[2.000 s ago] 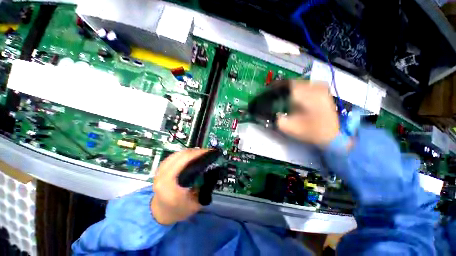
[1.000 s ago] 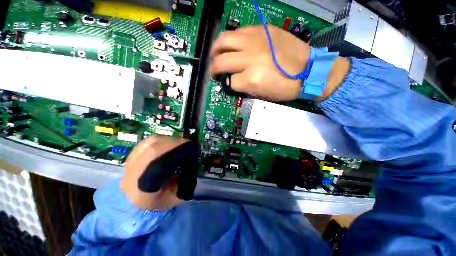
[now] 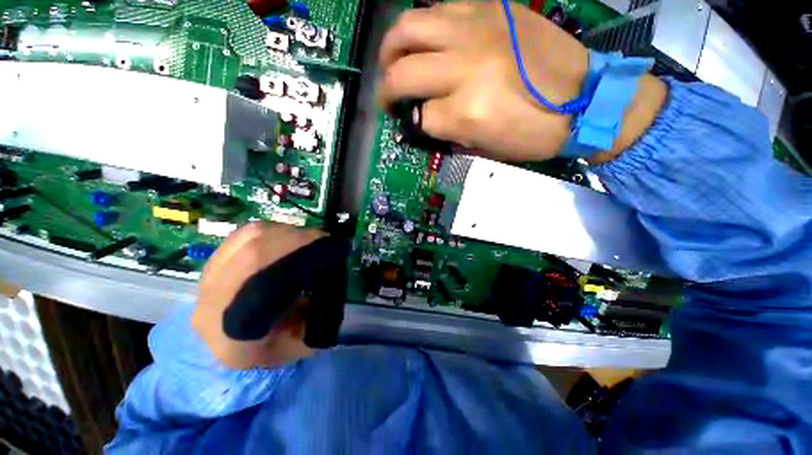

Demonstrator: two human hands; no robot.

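Note:
A green circuit board lies right of centre, with a long white-silver heat sink across it. My right hand, with a light blue wrist strap, is over the upper left part of this board, fingers curled down; its fingertips and anything in them are hidden. My left hand has black coverings on thumb and finger. Its fingertips meet near the lower end of the dark gap between the boards, by a small bright tip. I cannot tell if it holds that.
Another green board with a white heat sink lies left. A metal rail runs along the near edge. A thin blue cord hangs over my right hand. A white tray with round holes is at lower left.
Since the oldest frame my right hand has moved left, to beside the gap between boards, and my left hand has shifted left and down. In the last second both hands have nearly kept their pose.

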